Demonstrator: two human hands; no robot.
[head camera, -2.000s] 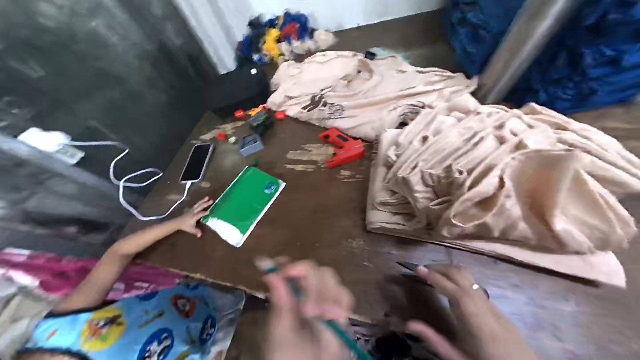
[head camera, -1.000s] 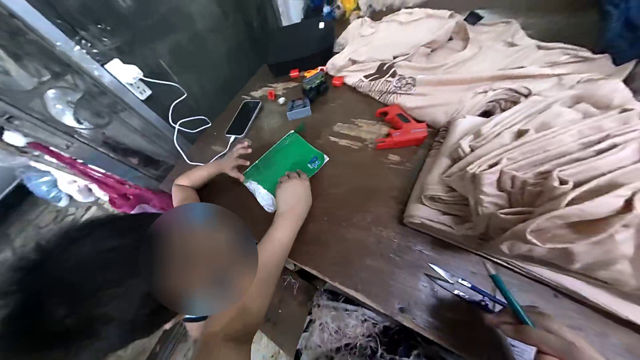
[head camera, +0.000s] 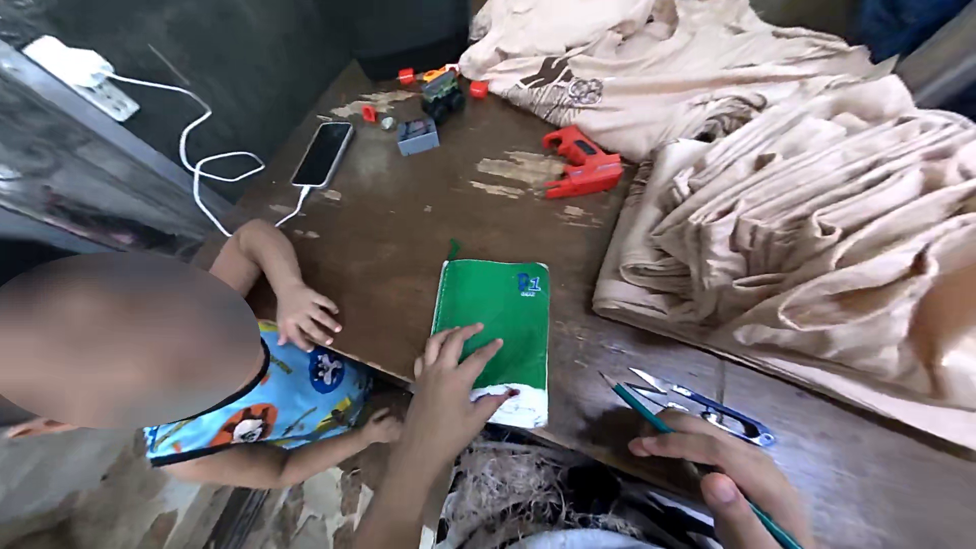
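Note:
A green notebook (head camera: 496, 320) with a torn white lower edge lies by the front edge of the wooden table. My left hand (head camera: 454, 381) rests on its lower left part, fingers spread over the cover. In my right hand (head camera: 724, 465) is a green pencil (head camera: 640, 408), its tip pointing up and left. Beside that hand, partly behind its fingers, thread snips (head camera: 724, 412) with a blue handle lie on the table. To the right is a large pile of beige fabric (head camera: 762, 229).
A person (head camera: 259, 419) in a blue patterned shirt is at the left, one hand at the table edge. A smartphone (head camera: 323, 155) charges on a white cable. Beyond are a red toy gun (head camera: 583, 164), a toy car (head camera: 442, 95) and a small grey box (head camera: 418, 137).
The green notebook has moved nearer to me and turned more upright. My left hand has come onto it, and the other person's hands are off it. The pencil stays in my right hand.

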